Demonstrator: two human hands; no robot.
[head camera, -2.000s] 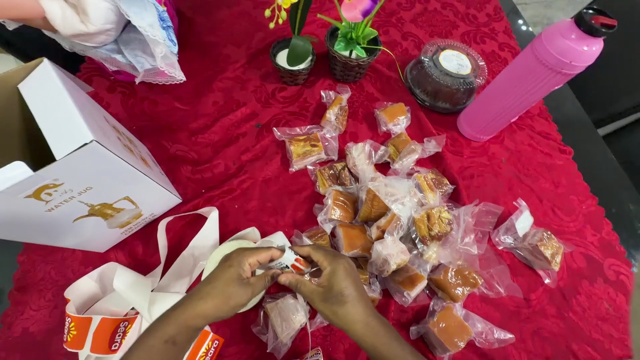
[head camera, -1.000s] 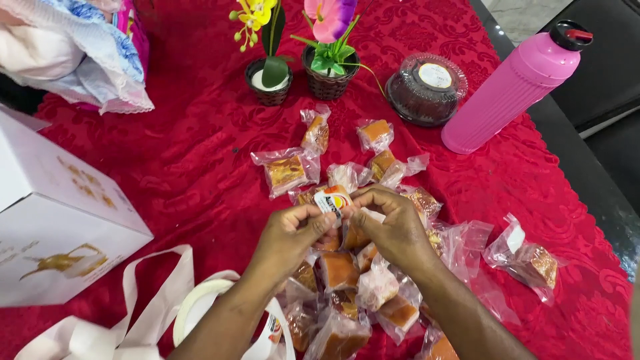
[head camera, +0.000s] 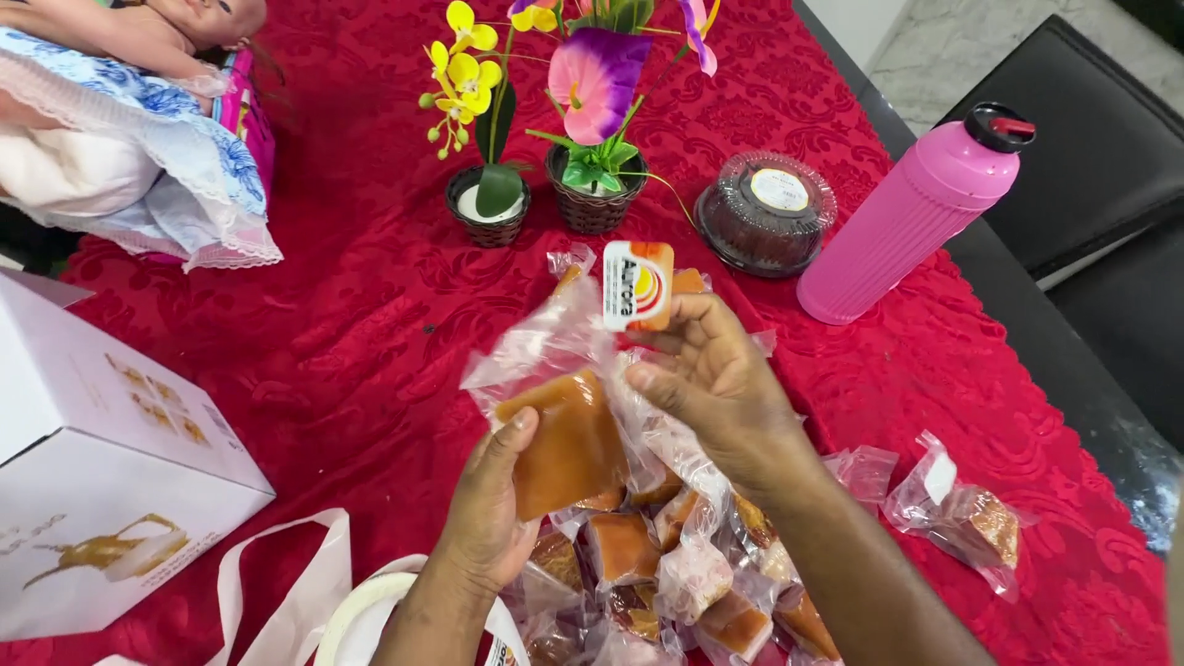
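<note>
My left hand (head camera: 495, 499) grips a square brown block in a clear plastic wrapper (head camera: 562, 444), its thumb on the front face. Just to the right and a little higher, my right hand (head camera: 712, 388) holds a printed orange and white sticker (head camera: 638, 285) by its right edge, in front of the wrapper's loose upper part. Below both hands lie several more wrapped brown blocks (head camera: 624, 548) in a pile. At the lower left, partly behind my left forearm, is a roll of stickers (head camera: 356, 615) with its white backing strip (head camera: 294, 592) trailing left.
On the red tablecloth (head camera: 370, 370) stand two potted artificial flowers (head camera: 487, 205) (head camera: 595, 199), a round clear-lidded container (head camera: 766, 213) and a pink bottle (head camera: 911, 217). A white printed box (head camera: 111, 481) is at the left, a doll (head camera: 120, 139) at the upper left. One wrapped block (head camera: 980, 527) lies apart at right.
My left hand has taken hold of a wrapped block. The sticker, held between both hands a second ago, is now in my right hand alone. The view has shifted.
</note>
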